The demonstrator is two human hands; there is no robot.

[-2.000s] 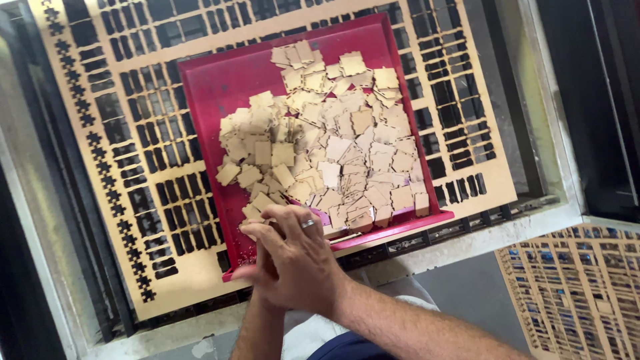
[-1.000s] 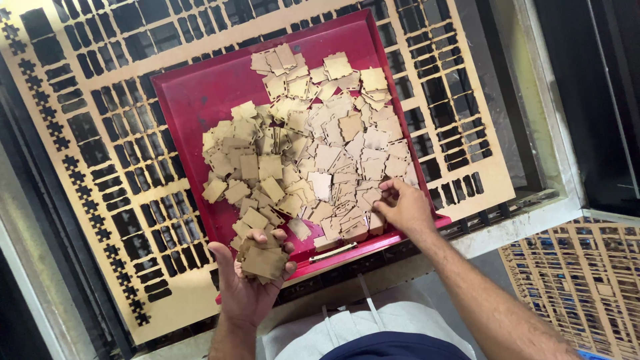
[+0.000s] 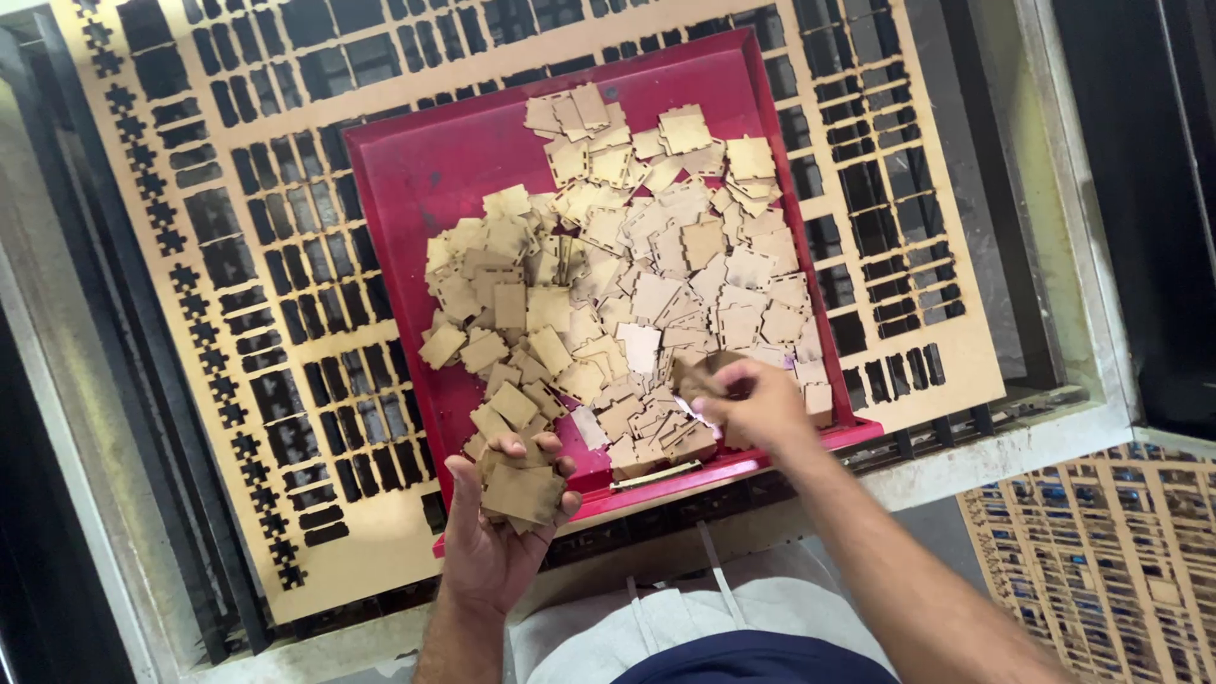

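Observation:
A red tray (image 3: 437,171) holds a wide, loose heap of small laser-cut wooden pieces (image 3: 655,294) with notched edges. At the tray's near left corner, my left hand (image 3: 499,551) is palm up, its fingers curled around a stack of wooden pieces (image 3: 522,494). My right hand (image 3: 760,404) pinches a few blurred pieces (image 3: 698,378) between thumb and fingers, over the near right part of the heap. A thin pale strip (image 3: 655,475) lies at the tray's near edge.
Under the tray lies a cut wooden sheet (image 3: 361,556) full of slots, on dark slats inside a metal frame (image 3: 969,442). Another cut-out sheet (image 3: 1121,560) is at the lower right. Dark machine panels stand at both sides.
My hands were together at the tray's near left corner two seconds ago, then apart. Since one second ago, my right hand has moved leftward over the heap and now holds pieces.

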